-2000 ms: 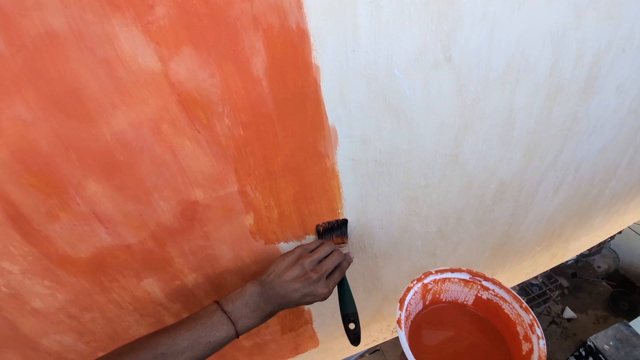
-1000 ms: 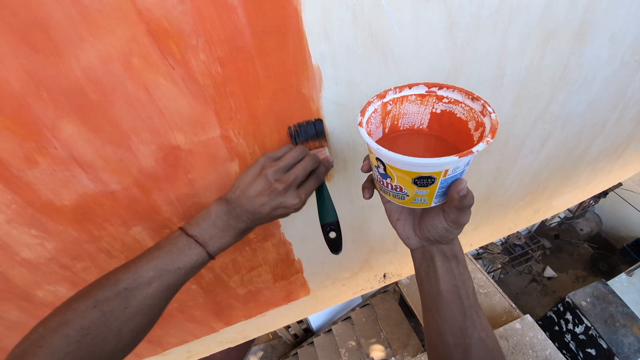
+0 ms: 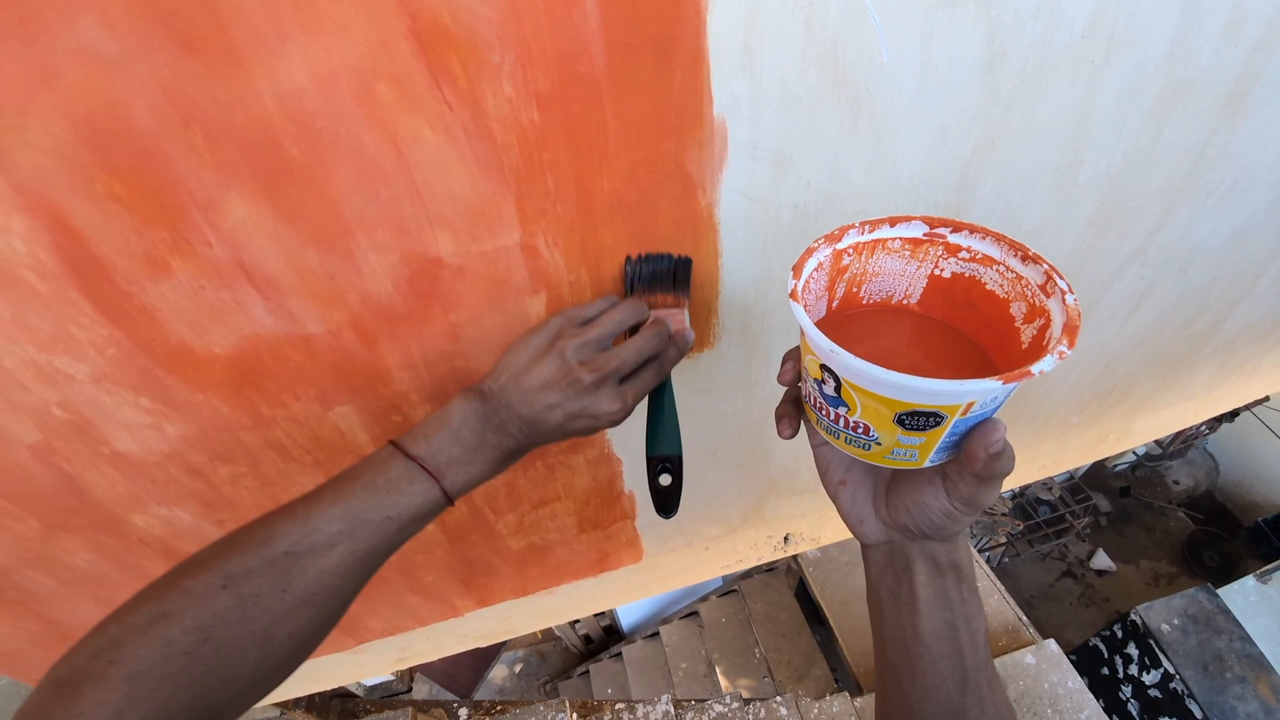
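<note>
A wall carries orange paint (image 3: 300,200) on its left part and an off-white surface (image 3: 950,120) on its right. My left hand (image 3: 590,365) grips a flat paintbrush (image 3: 664,420) near its ferrule; the dark bristles point up and lie on the orange close to the ragged paint edge, and the green and black handle hangs down. From below, my right hand (image 3: 900,480) holds up a plastic tub (image 3: 870,410) with a yellow label, right of the brush. Orange paint (image 3: 905,340) stands inside it, and its rim and inner wall are smeared with orange.
Below the wall's lower edge are steps (image 3: 740,640) with pale specks and a paint-speckled ledge (image 3: 1045,680). Farther down at the right lie a metal rack (image 3: 1040,515), assorted clutter and a grey slab (image 3: 1210,640).
The tub, low in view and without a visible hand two seconds ago, is now raised in my right hand. Orange now covers more of the wall below where the brush was then.
</note>
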